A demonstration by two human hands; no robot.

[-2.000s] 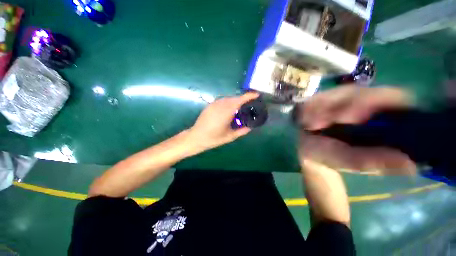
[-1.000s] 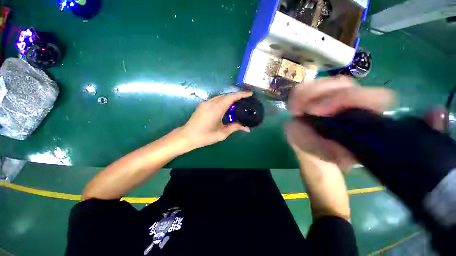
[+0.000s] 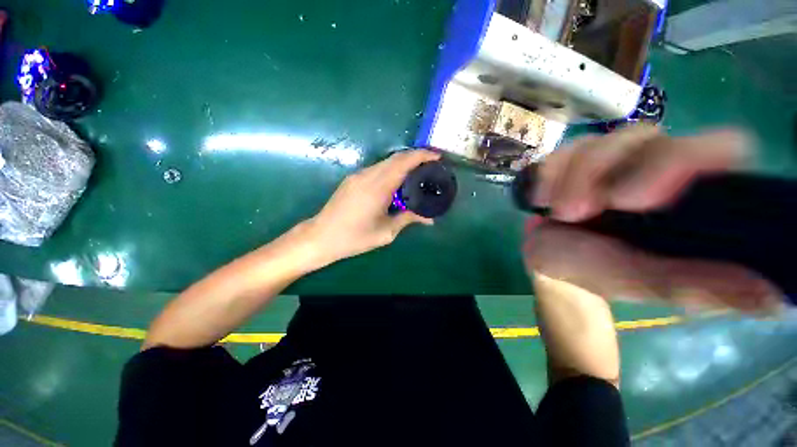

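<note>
My left hand (image 3: 365,202) holds a round black LED unit (image 3: 429,189) between thumb and fingers, its flat face up and a purple glow at its left side. My right hand (image 3: 612,209) is blurred and grips the thick black electric screwdriver (image 3: 699,214), which lies nearly level and runs off toward the right edge. Its thin bit (image 3: 497,178) points left toward the unit and does not touch it. The bit's tip is just below the brassy pick-up plate (image 3: 519,124) of the screw feeder (image 3: 559,77). No screw can be made out.
A bubble-wrapped bundle (image 3: 39,175) lies at the left. Glowing LED units (image 3: 65,92) stand behind it and at the top left. Another dark round unit (image 3: 648,103) is right of the feeder. A small ring-like part (image 3: 172,175) lies on the green bench (image 3: 262,96). A pale post (image 3: 730,24) is at the top right.
The screwdriver has swung from a downward slant to nearly level, its bit now showing below the feeder plate. My left hand still holds the unit in about the same place. The view has shifted slightly.
</note>
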